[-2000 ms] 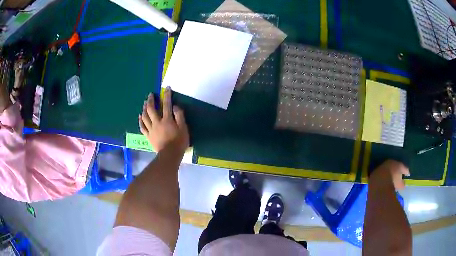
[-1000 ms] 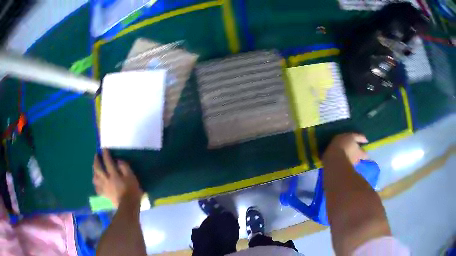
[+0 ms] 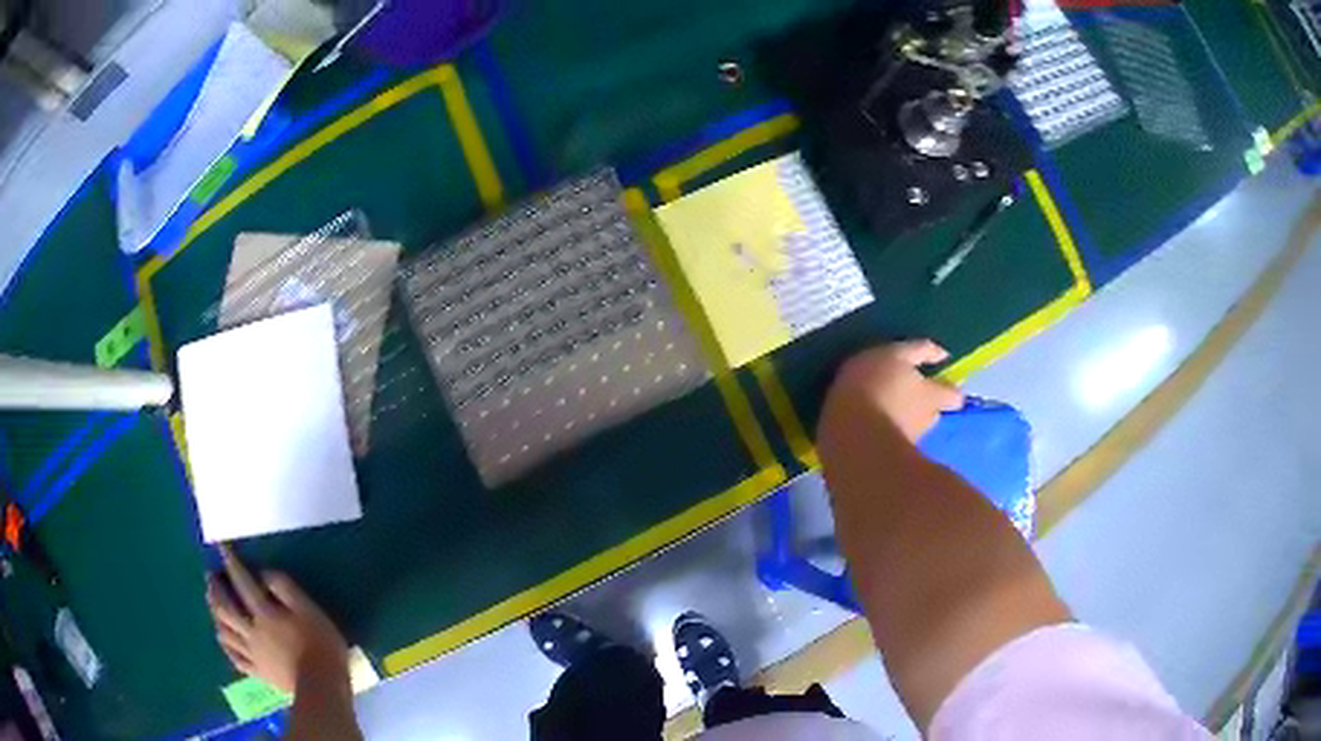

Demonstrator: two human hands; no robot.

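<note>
My left hand [image 3: 278, 631] lies flat near the bench's front edge, fingers apart and empty, just below a white card [image 3: 270, 423]. My right hand [image 3: 895, 388] rests at the bench's front edge, below a yellow sticker sheet [image 3: 739, 272] with rows of pale pieces on its right side; its fingers are bent and their underside is hidden. A square blister tray [image 3: 558, 326] with rows of small parts lies left of the sheet. A black bench fixture [image 3: 906, 188] with a shiny round metal post [image 3: 934, 122] stands at the back right. A thin tweezers-like stick [image 3: 972, 240] lies in front of it.
A whiter parts tray [image 3: 1062, 75] and a see-through tray [image 3: 1152, 80] lie right of the fixture. Brown card [image 3: 374, 319] and clear trays lie under the white card. A white tube [image 3: 87, 384] juts in from the left. A blue stool [image 3: 991, 452] stands below the edge.
The view has turned and shifted right, so the bench appears tilted and more of the fixture and right-hand trays shows. Both hands stay along the front edge; no item has been picked up.
</note>
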